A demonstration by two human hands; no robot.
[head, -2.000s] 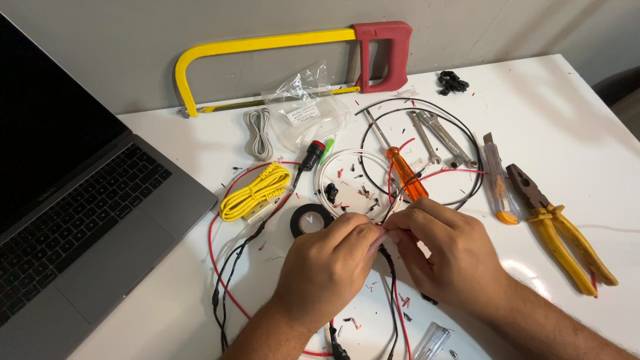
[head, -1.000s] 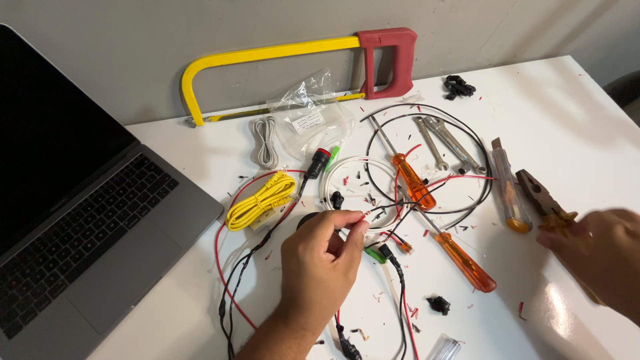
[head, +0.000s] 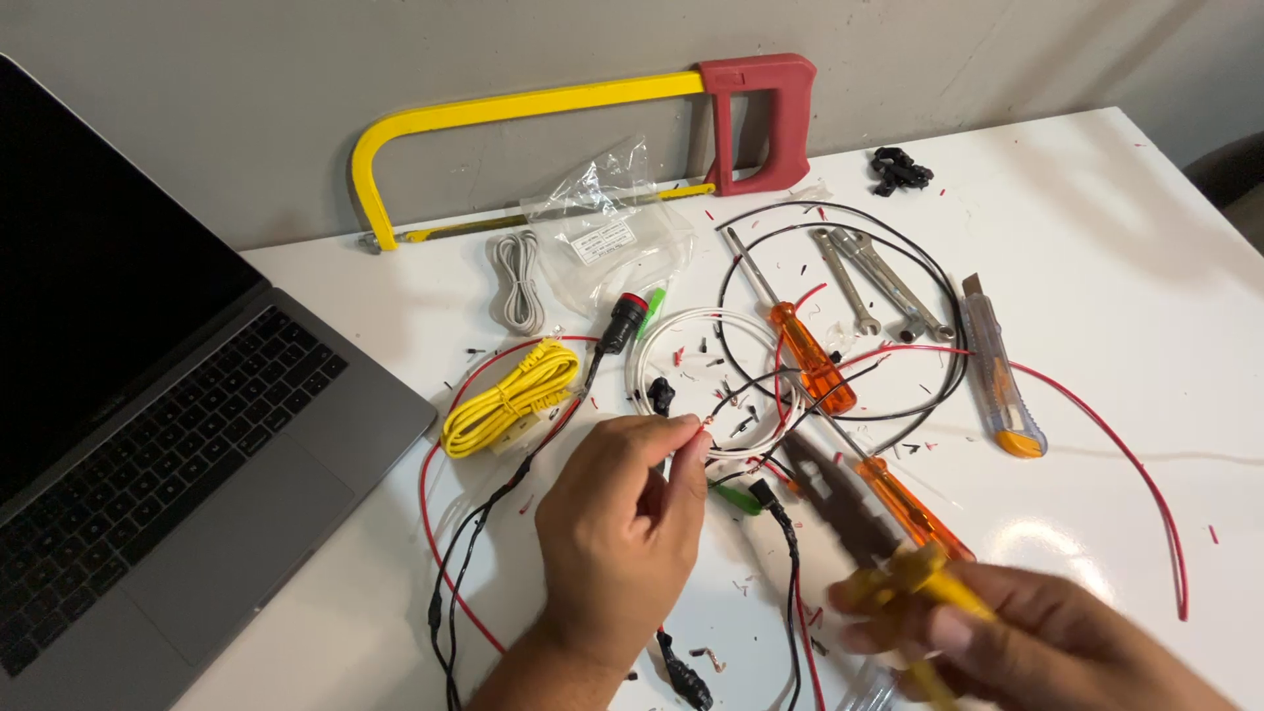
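Note:
Thumb and forefinger of my left hand [head: 632, 513] pinch a thin wire joint [head: 707, 423] with bare copper and red insulation. My right hand [head: 987, 622] grips yellow-handled pliers [head: 849, 504], blurred, their dark jaws pointing up and left toward the wires. Behind the pinched joint lies a coil of white wire [head: 642, 360]. An orange-handled screwdriver [head: 815, 360] rests across the black wire loop [head: 963, 336], and another orange screwdriver [head: 913, 509] lies partly behind the pliers. Black-taped wires [head: 782, 518] run down between my hands.
A laptop [head: 227, 504] fills the left side. A hacksaw [head: 543, 99] leans at the wall behind a clear plastic bag [head: 617, 237]. Yellow cable [head: 509, 395], grey cable [head: 516, 281], a red-capped black part [head: 624, 321], wrenches [head: 889, 281] and a utility knife [head: 999, 370] lie about among wire scraps.
My right hand left the wires, reached to the pliers on the right, and now holds them near my left hand. The second orange screwdriver, hidden by my hand at first, has come into sight.

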